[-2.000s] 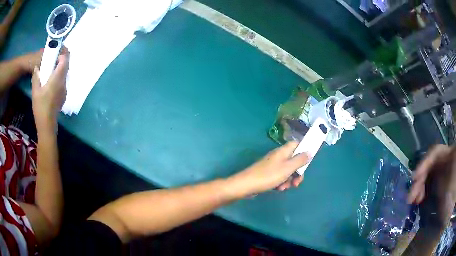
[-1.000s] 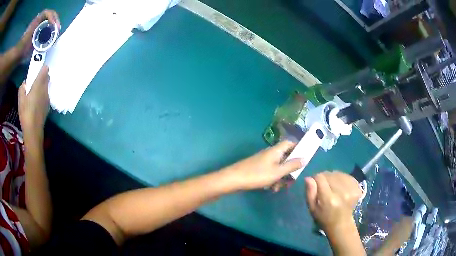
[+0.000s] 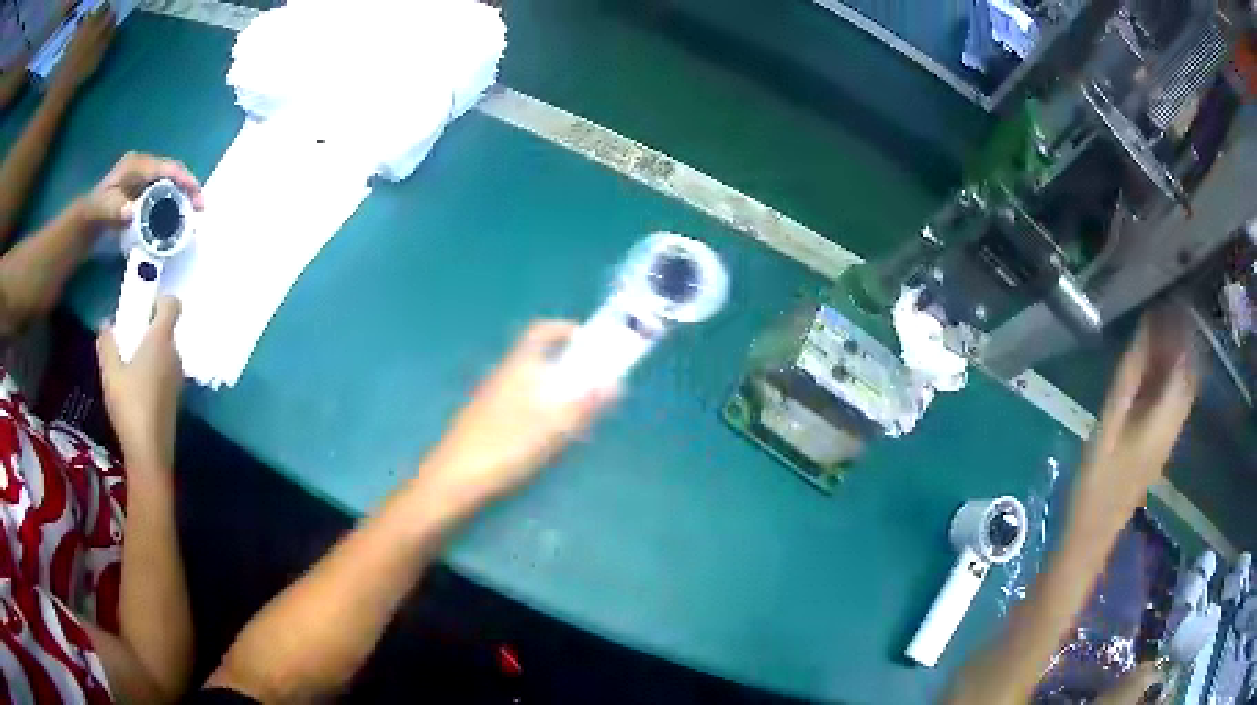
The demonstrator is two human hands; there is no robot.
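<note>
My left hand [image 3: 517, 406] grips the handle of a white hair dryer [image 3: 676, 280], held left of the press, with its round dark-centred head up and to the right; both are blurred. The press fixture block [image 3: 827, 379] on its green-edged base holds no dryer. A white cloth [image 3: 931, 342] hangs beside it under the press head. My right hand [image 3: 1155, 393] is raised at the right by the press, blurred; I cannot tell whether it holds the lever. A second white hair dryer [image 3: 948, 599] lies on the bench near my right forearm.
At the left, a neighbour's hands [image 3: 138, 317] hold another white dryer. Flat white sleeves [image 3: 269, 241] lie beside them, with a fluffy white bundle [image 3: 372, 69] behind. The press [image 3: 1020, 207] stands over the pale strip. A clear bag with dark parts [image 3: 1130, 592] lies at the right.
My left hand has moved the dryer off the fixture, leftward. My right hand has risen from the lever's low position toward the press. A second dryer now shows on the bench at the right.
</note>
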